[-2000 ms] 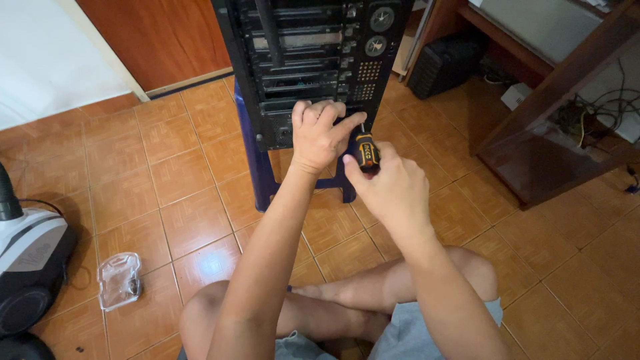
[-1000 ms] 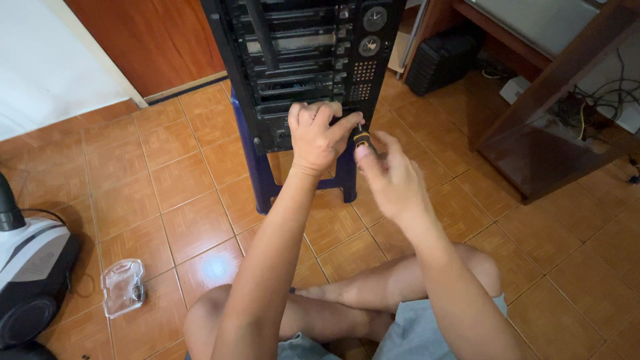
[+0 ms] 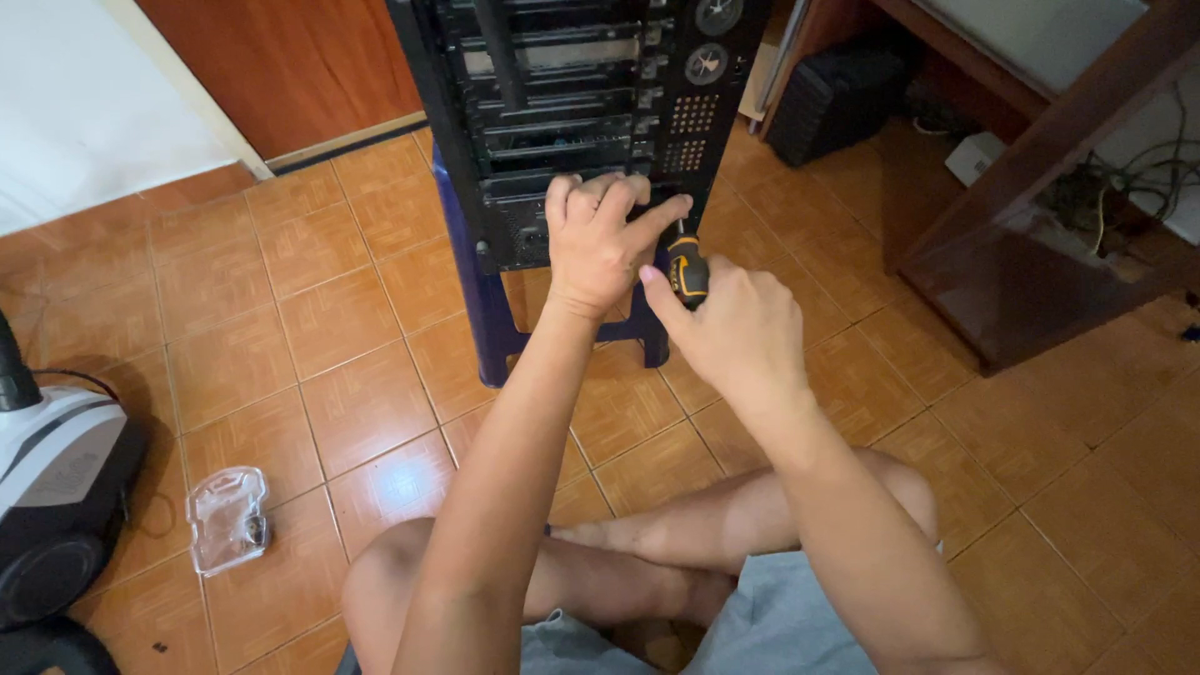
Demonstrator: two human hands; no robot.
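Observation:
A black computer case (image 3: 562, 122) with slot covers and round vents rests on a dark blue plastic stool (image 3: 487, 328). My left hand (image 3: 605, 244) lies against the lower part of the case, its index finger reaching to the screwdriver's tip at the lower right edge. In my right hand (image 3: 741, 319) is a short screwdriver with a black and yellow handle (image 3: 688, 272), its shaft pointing up at the case edge. Whether a screw sits at the tip cannot be seen. My left palm is hidden.
On the tiled floor at the left are a clear plastic tray (image 3: 225, 525) holding small dark parts and a white and black vacuum cleaner (image 3: 66, 469). At the right stand a black box (image 3: 834, 103) and a brown wooden desk (image 3: 1012, 253) with tangled cables (image 3: 1116, 187).
My right hand has changed its grip and angle on the screwdriver handle. My left hand stays at the same place on the case.

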